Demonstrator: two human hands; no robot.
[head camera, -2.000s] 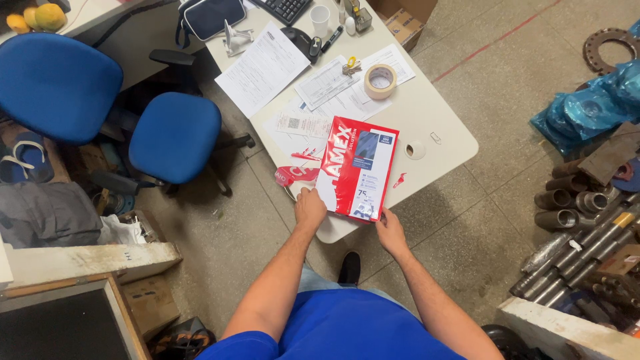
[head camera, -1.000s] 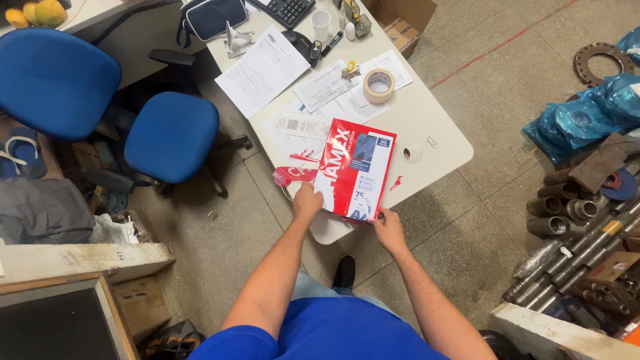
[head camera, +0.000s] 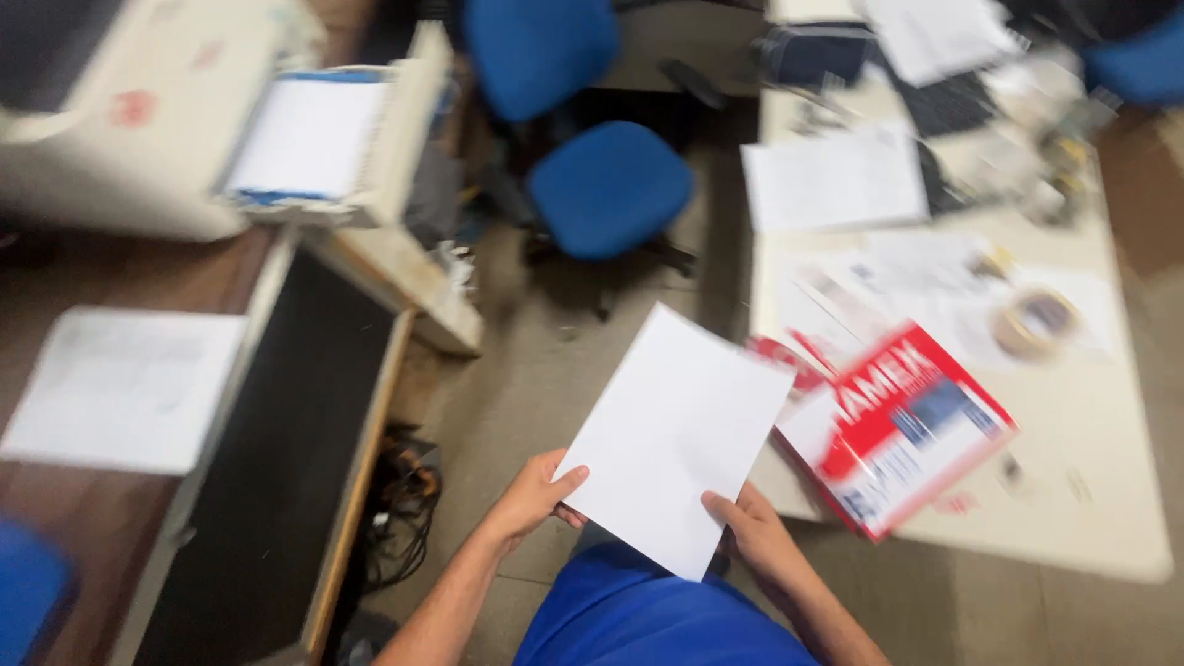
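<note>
White blank paper (head camera: 673, 435), one sheet or a thin stack, is held between my two hands in front of my body. My left hand (head camera: 546, 490) grips its left edge, thumb on top and fingers beneath. At the lower right edge, my right hand (head camera: 747, 523) pinches it, the thumb again on top. To the right, a red and white ream package of paper (head camera: 911, 425) lies torn at one corner on the light table (head camera: 1101, 490). A roll of tape (head camera: 1036, 322) and printed sheets (head camera: 832, 180) lie behind it.
Blue office chairs (head camera: 610, 190) stand beyond the gap between the furniture. At the left, a tray of white paper (head camera: 310, 134) sits beside a light-coloured machine, blurred. A printed sheet (head camera: 125, 388) rests on a brown surface, near a dark wood-edged panel (head camera: 277, 462). Cables (head camera: 407, 518) lie low beside it.
My hands have left the ream package on the table and now hold white paper in front of me. The view has swung left, bringing the machine and paper tray into sight.
</note>
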